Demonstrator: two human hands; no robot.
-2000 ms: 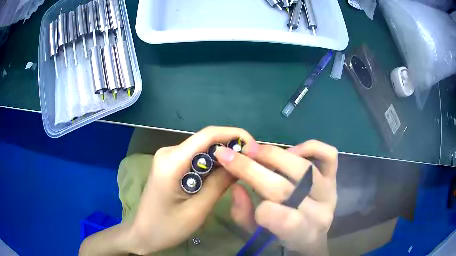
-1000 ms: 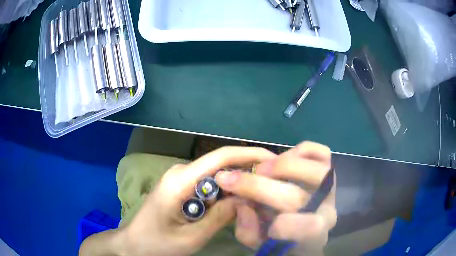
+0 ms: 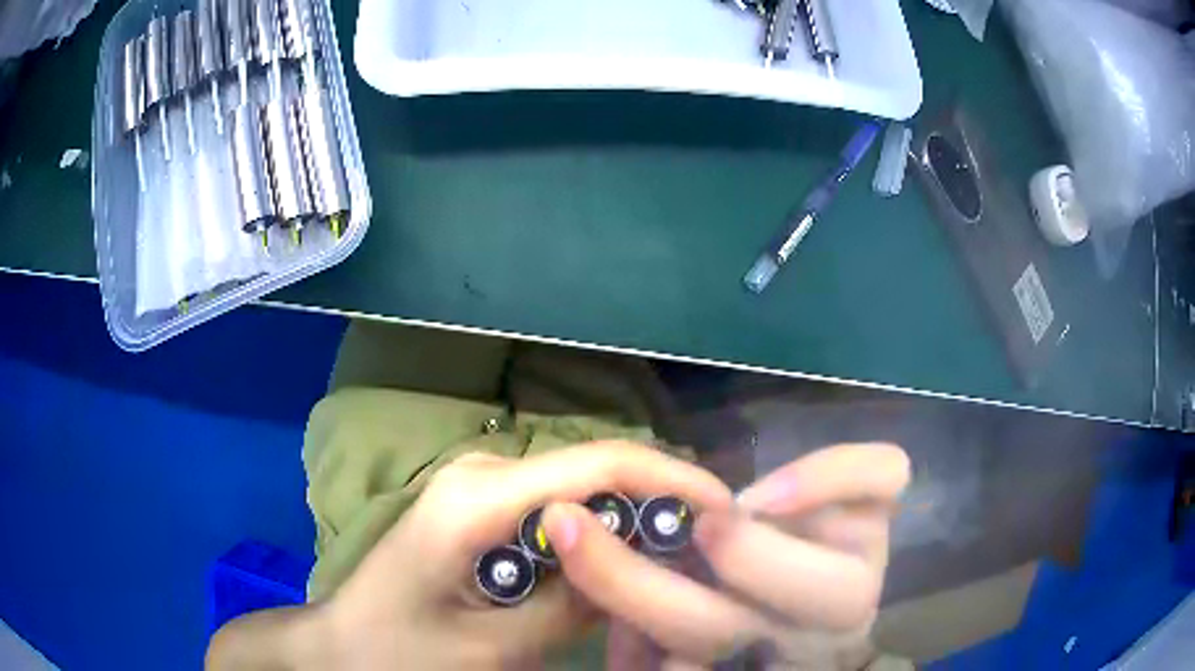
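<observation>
My left hand (image 3: 446,551) is closed around several slim metal cylinders (image 3: 506,574), held in a fan over the lap with their black ends facing up. Small yellow and white bits show at the centres of the black ends. My right hand (image 3: 734,564) is over the fan from the right, and one fingertip covers part of the second black end from the left. Its index finger and thumb area is blurred. The tool seen earlier in my right hand does not show now, and its lower palm is cut off by the bottom edge.
A clear plastic box (image 3: 357,197) with rows of cylinders stands at left. A white tray (image 3: 629,79) holds loose cylinders at the back. A pen (image 3: 810,210), pen cap (image 3: 891,160), smartphone (image 3: 989,249), small white case (image 3: 1056,206) and plastic bag (image 3: 1114,118) lie right. A blue bin (image 3: 257,590) is below.
Both hands and the cylinders have moved down, away from the bench edge. The dark-tipped tool in my right hand has gone out of sight. My right fingertip has shifted left along the black ends.
</observation>
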